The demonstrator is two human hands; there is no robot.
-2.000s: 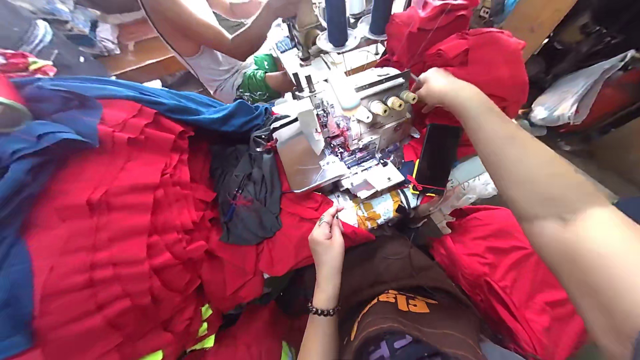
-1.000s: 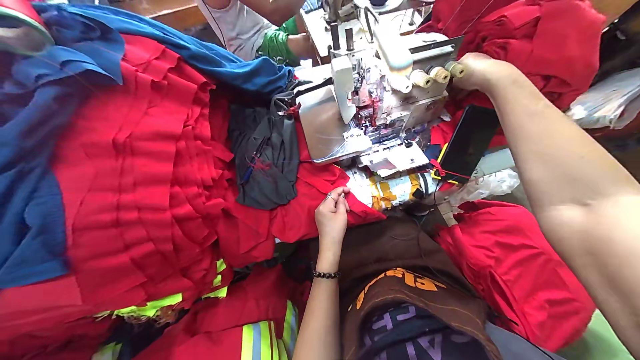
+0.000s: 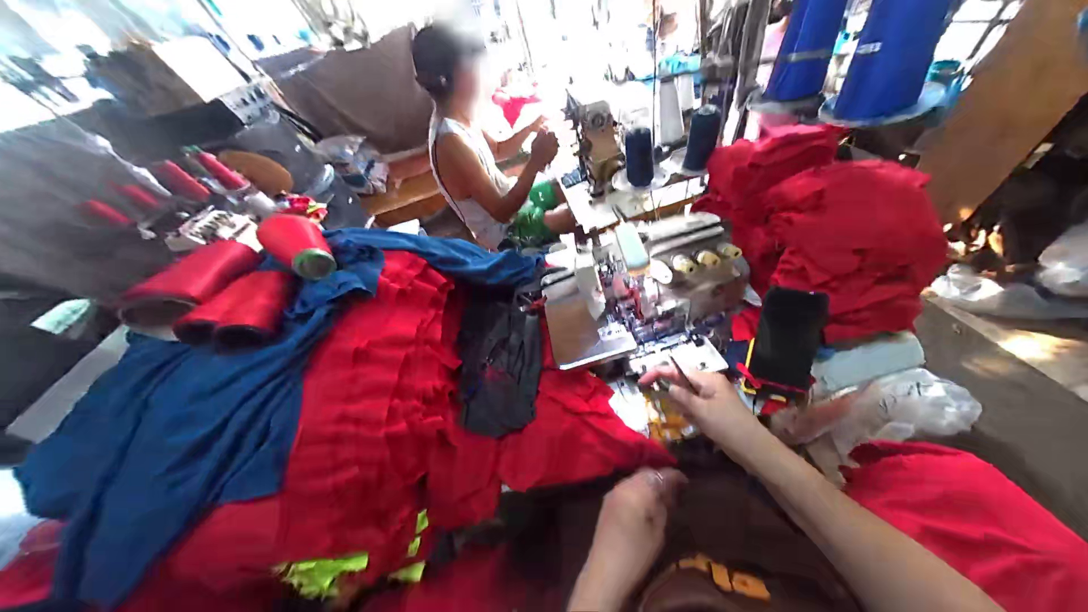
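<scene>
An overlock sewing machine (image 3: 671, 263) with its looper area exposed stands in the middle, its metal side plate (image 3: 586, 331) to the left. My right hand (image 3: 701, 395) is at the machine's front edge, fingers bent; something thin and dark seems to be between them, too blurred to name. Low in the view my left hand (image 3: 633, 510) is curled close to the corner of a red fabric piece (image 3: 569, 433); whether it grips anything is hidden. Layered red fabric pieces (image 3: 365, 408) spread left of the machine, beside a dark grey cloth (image 3: 500, 365).
Blue fabric (image 3: 204, 408) and red thread cones (image 3: 293, 242) lie at left. Behind the machine are a red fabric heap (image 3: 850, 229) and dark thread cones (image 3: 639, 153). A black phone (image 3: 790, 336) lies right of it, near a plastic bag (image 3: 918, 408). A seated co-worker (image 3: 476, 170) is beyond.
My right hand has moved from the tension knobs at the machine's right side to its front edge. The view has tilted up, showing more of the room.
</scene>
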